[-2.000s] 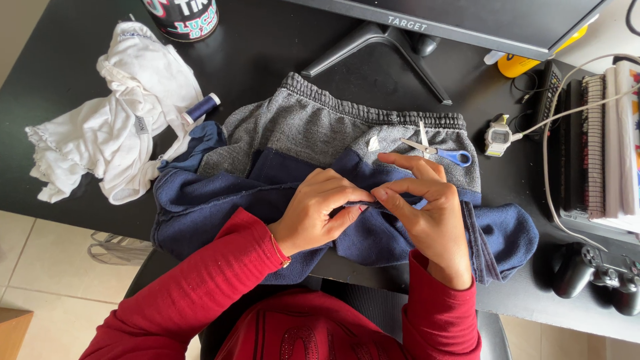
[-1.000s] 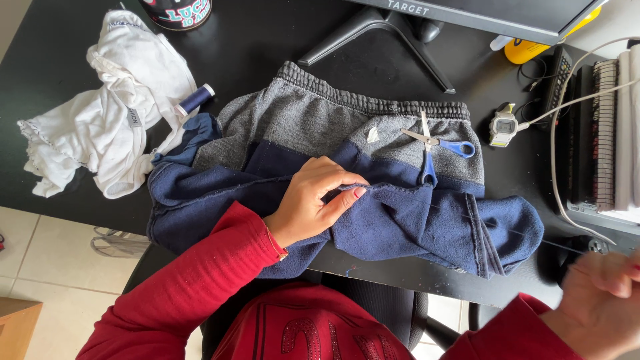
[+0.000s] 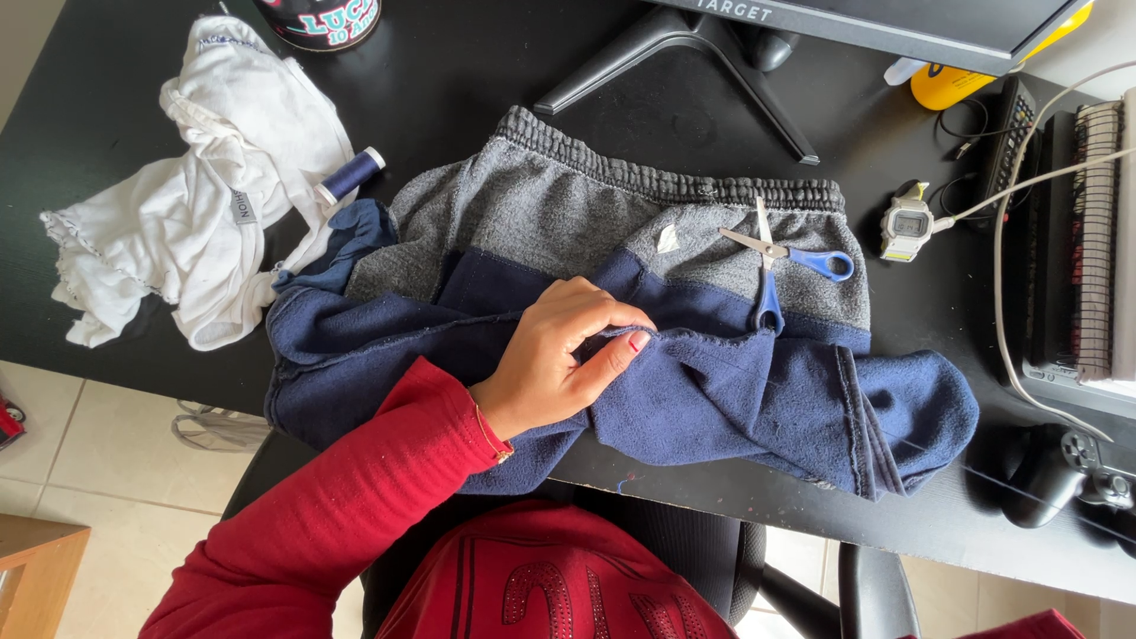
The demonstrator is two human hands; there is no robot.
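Note:
Grey and navy fleece pants with a gathered elastic waistband lie across the black desk. My left hand pinches the edge of a navy seam between thumb and fingers. My right hand is out of the frame; only a bit of red sleeve shows at the bottom right. A thin blue thread stretches from the fabric toward the right edge. Blue-handled scissors lie with parted blades on the pants, near a small white scrap. A spool of navy thread rests by a white garment. No needle can be made out.
A monitor stand stands behind the pants. To the right are a digital watch, a remote control, spiral notebooks, a looping white cable and a game controller. A dark printed container stands at the back left.
My right hand has left the seam, moving right and out of view. My left hand has stayed at the seam. The scissors, partly hidden by my right hand earlier, now show fully.

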